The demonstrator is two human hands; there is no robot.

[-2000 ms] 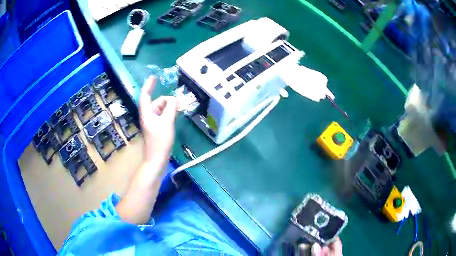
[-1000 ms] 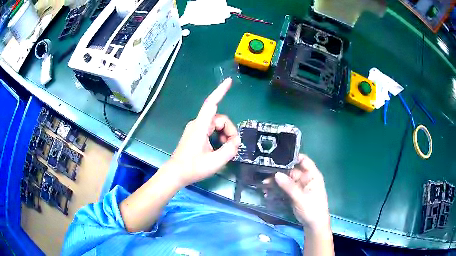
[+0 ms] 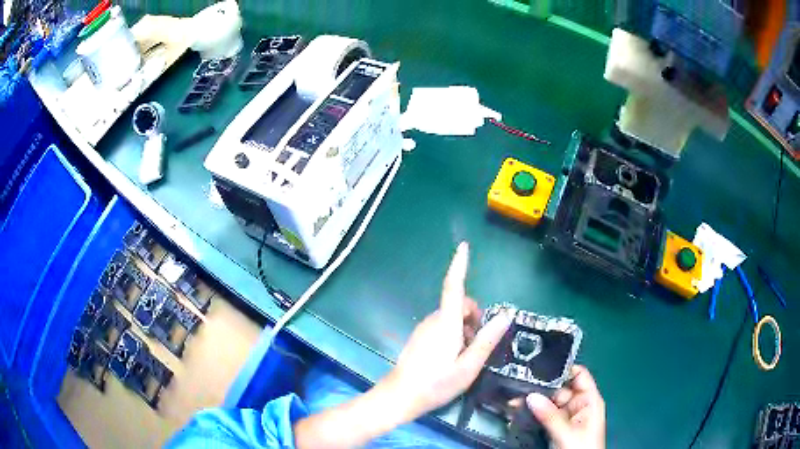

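Note:
A trail camera housing (image 3: 548, 349) is held low in front of me, its camouflage-edged half with the hexagonal lens opening facing up and the open-windowed half below it. My right hand (image 3: 572, 410) grips its lower right side. My left hand (image 3: 443, 351) is at its left edge, thumb on the upper left of the face and index finger pointing up. A small, faint clear shape shows near that fingertip; I cannot tell whether it is tape. The white tape dispenser (image 3: 329, 167) stands on the bench to the left.
Yellow start buttons (image 3: 521, 191) (image 3: 682, 263) flank the black press fixture (image 3: 605, 224), which holds a housing; the cream press head (image 3: 653, 101) is behind. A blue bin (image 3: 66, 237) with housings is at left. A tape ring (image 3: 767, 342) and blue-handled cutters (image 3: 746, 294) lie right.
The view has shifted, so the bench things sit lower and further right. My hands still hold the housing; my left thumb now reaches further over its upper left face.

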